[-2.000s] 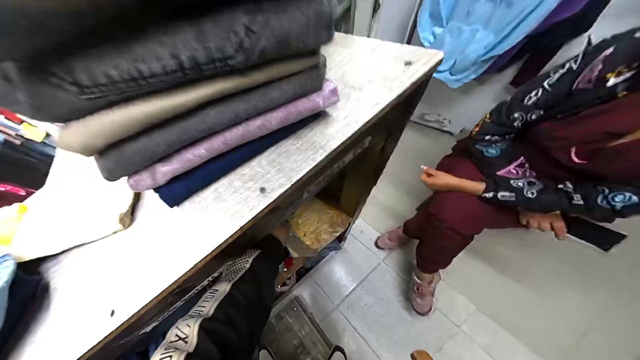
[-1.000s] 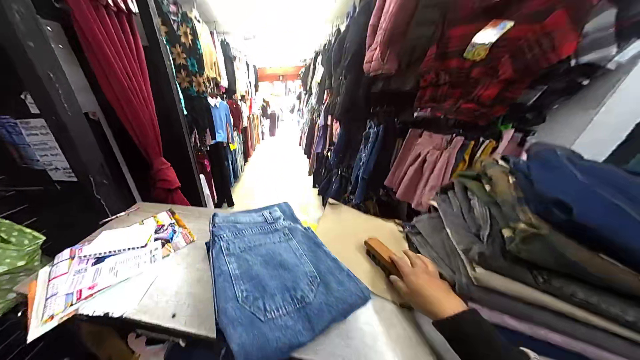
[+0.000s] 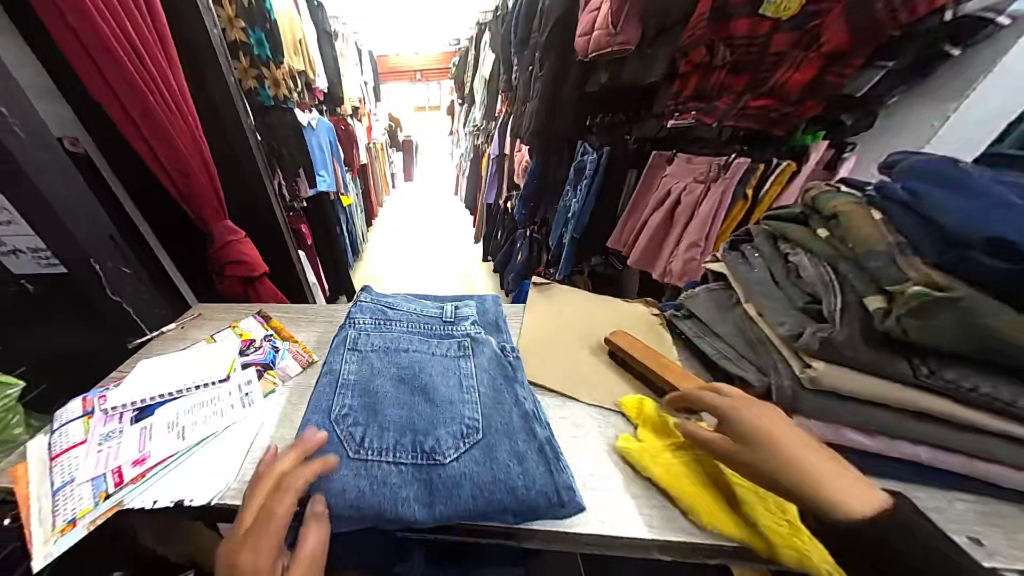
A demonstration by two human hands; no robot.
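Folded blue denim jeans (image 3: pixel 408 400), back pocket up, lie on the wooden counter. At their lower left edge is my left hand (image 3: pixel 280 504), fingers apart, holding nothing. My right hand (image 3: pixel 760 444) is to the right of the jeans, its fingers curled on a yellow cloth (image 3: pixel 704 488) that hangs over the counter's front edge. Just past those fingers, a wooden-backed brush (image 3: pixel 652 360) rests with its far part on a brown cardboard sheet (image 3: pixel 588 344); its near end touches or lies close beside my right hand.
Papers and a spiral notepad (image 3: pixel 180 372) lie at the counter's left. A stack of folded trousers (image 3: pixel 840 320) stands at the right. The counter's front edge (image 3: pixel 640 544) runs close to me. Beyond it, clothes racks flank a bright aisle, with a red curtain (image 3: pixel 152 120) at the left.
A second ago my right hand was on the brush; now it is on the yellow cloth, nearer to me. My left hand has come into view. Earlier, the view faced the counter's side and a seated person.
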